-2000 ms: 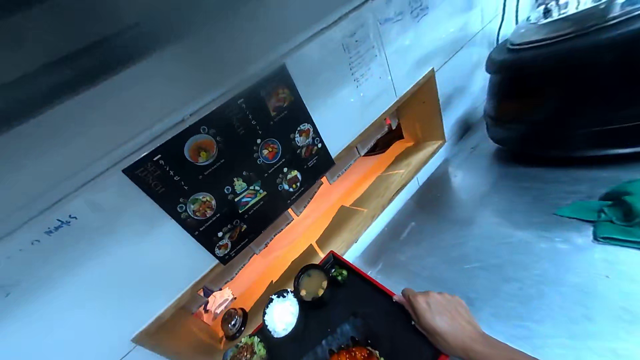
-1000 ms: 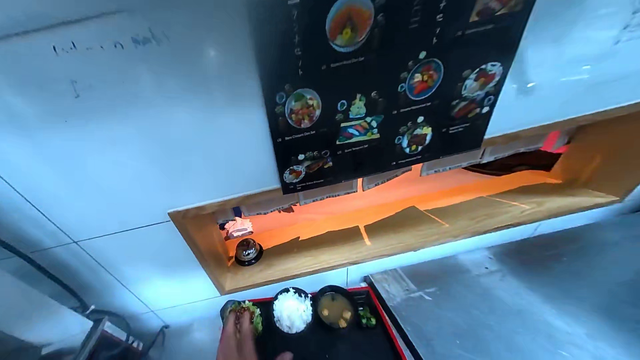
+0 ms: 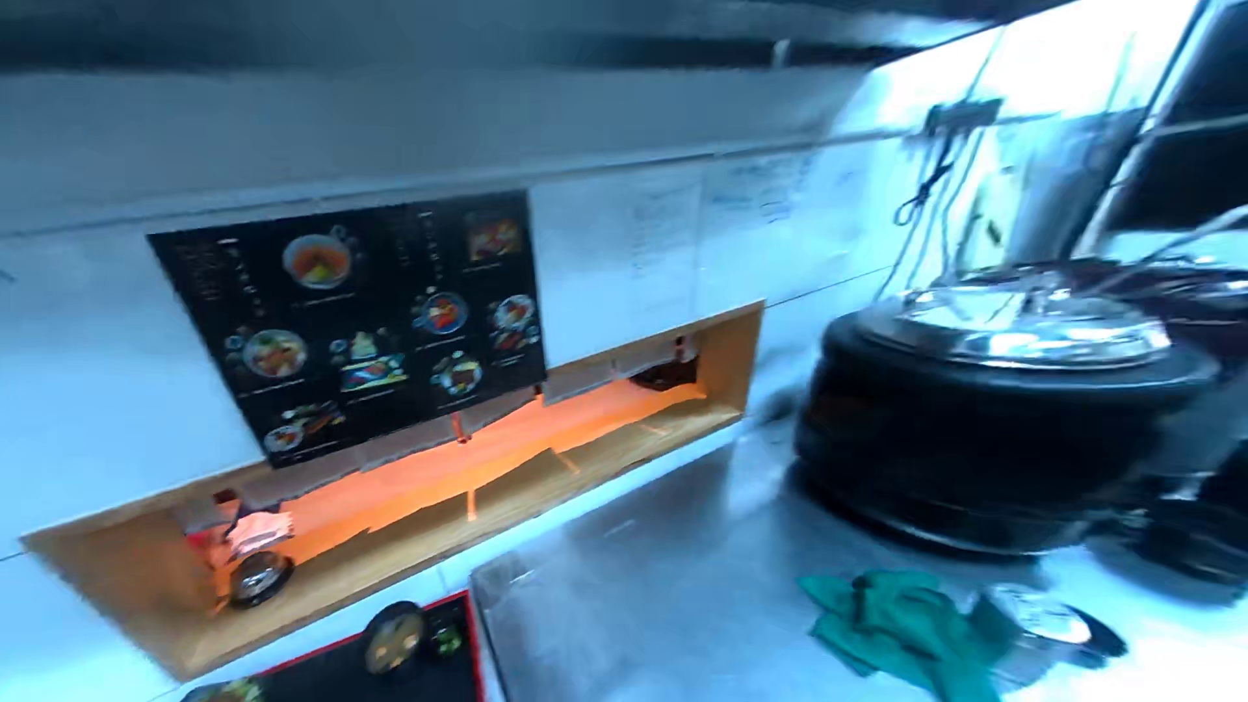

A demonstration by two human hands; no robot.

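Neither of my hands shows in the head view at this moment. At the bottom edge lies part of a black serving tray with a red rim [image 3: 474,643]. A dark bowl of soup [image 3: 393,639] stands on it, and beside the bowl sits a small portion of green garnish [image 3: 447,639]. A bowl with leafy food [image 3: 232,692] is cut off at the lower left. The lower part of the tray is out of view.
A wood-lined pass-through opening [image 3: 585,468] runs along the wall under a black menu poster [image 3: 380,322]. On the right, a black soup warmer with a metal lid [image 3: 994,439] stands on the steel counter [image 3: 624,604], near a green cloth [image 3: 907,624].
The view has swung right. The hand over the leafy bowl a second ago is out of view, and the white rice seen on the tray before no longer shows.
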